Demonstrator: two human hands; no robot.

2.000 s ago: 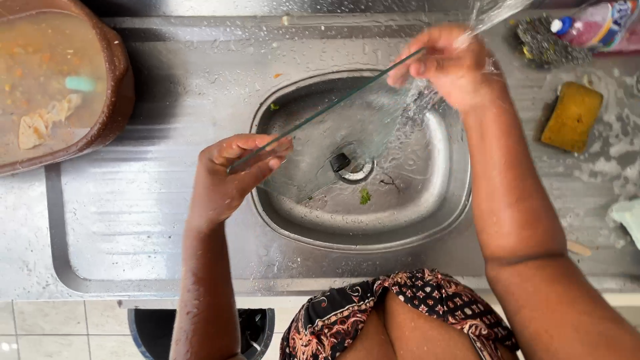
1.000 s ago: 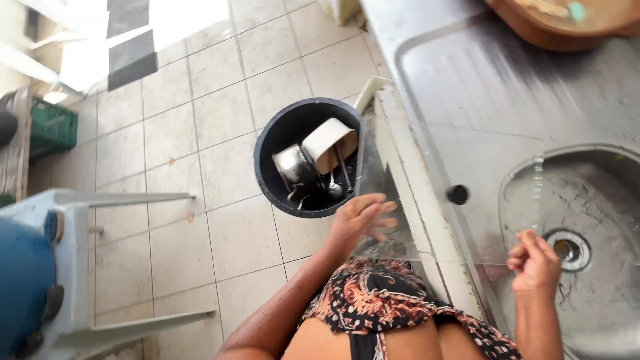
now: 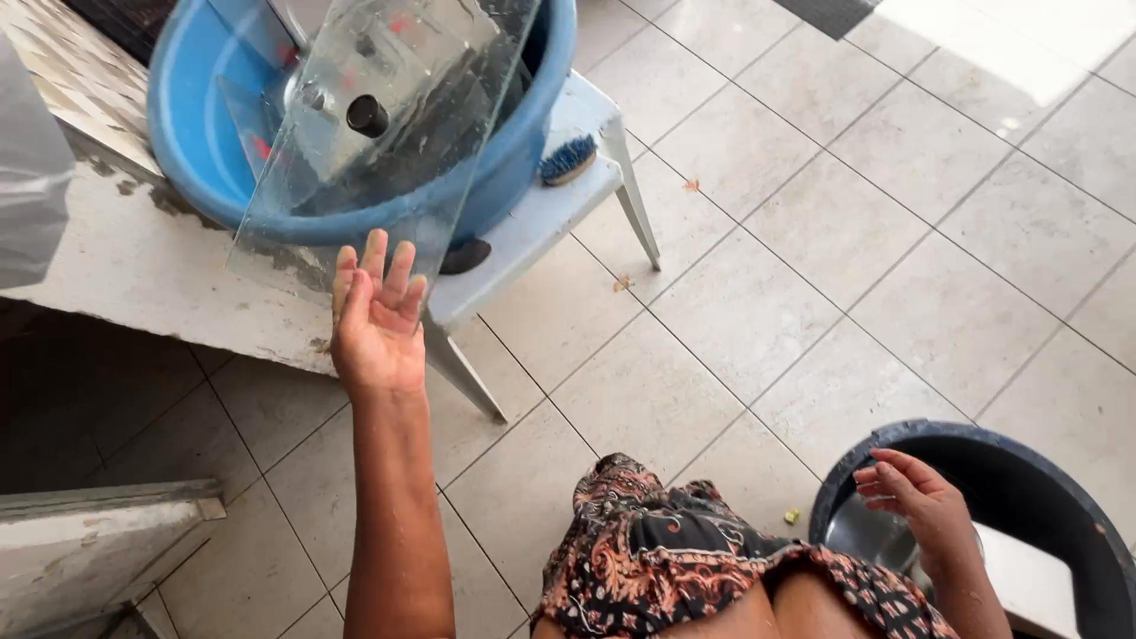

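A wet, clear glass sheet [image 3: 435,191] with a black round knob [image 3: 366,116] slants over the blue plastic tub [image 3: 497,177] at the upper left. My left hand [image 3: 382,319] is palm up at the sheet's near edge, supporting it, with its fingers spread; exactly how they meet the glass is hard to tell. Inside the tub, other clear pieces with red marks show partly through the sheet. My right hand [image 3: 923,506] is over the rim area of the black bucket [image 3: 852,457] at the lower right, fingers loosely bent, holding nothing. A metal pot and a white container sit in the bucket, partly hidden.
The tub stands on a pale plastic stool [image 3: 550,231], which also bears a blue-bristled brush [image 3: 568,160] and a dark oval object [image 3: 465,256]. A worn white ledge [image 3: 177,266] runs beside it. Grey plastic [image 3: 31,169] hangs at the left edge. Small scraps lie on the tiled floor.
The view has swung from the sink to the tub and stool. The glass sheet, between both hands earlier, is now over the tub at my left hand; my right hand has let go.
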